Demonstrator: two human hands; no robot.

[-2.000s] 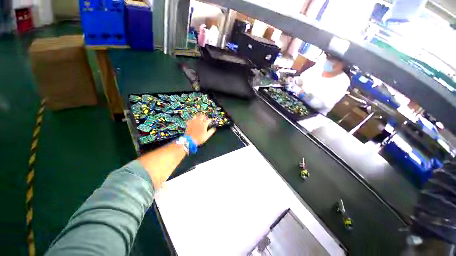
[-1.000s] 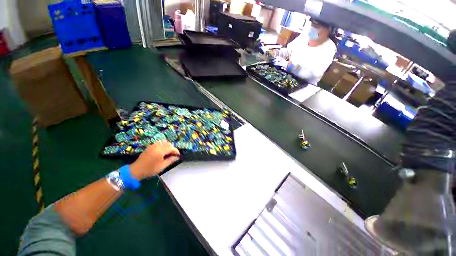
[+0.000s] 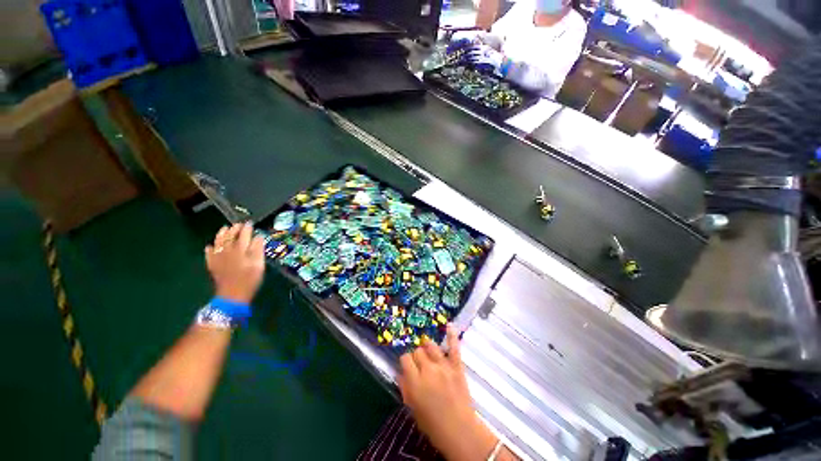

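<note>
A black component tray (image 3: 487, 255) heaped with green circuit boards (image 3: 369, 243) with yellow and blue components lies on the white surface beside the ribbed metal plate. My left hand (image 3: 236, 261), with a blue wrist strap (image 3: 231, 311), holds the tray's left corner. My right hand (image 3: 438, 383) is at the tray's near right corner, fingers on its rim. The undersides of the tray corners and some fingertips are hidden.
Ribbed metal bench plate (image 3: 540, 360) on the right, under a fume hood (image 3: 743, 297). Two assemblies (image 3: 545, 205) lie singly on the dark conveyor belt (image 3: 468, 171). Stacked black trays (image 3: 356, 67) stand beyond. A person (image 3: 540, 45) works across the belt beside another board-filled tray (image 3: 477, 88).
The heaped tray has moved toward me and right, and turned, onto the white surface. My right hand has come into view at its near corner. My left hand has shifted to its left corner.
</note>
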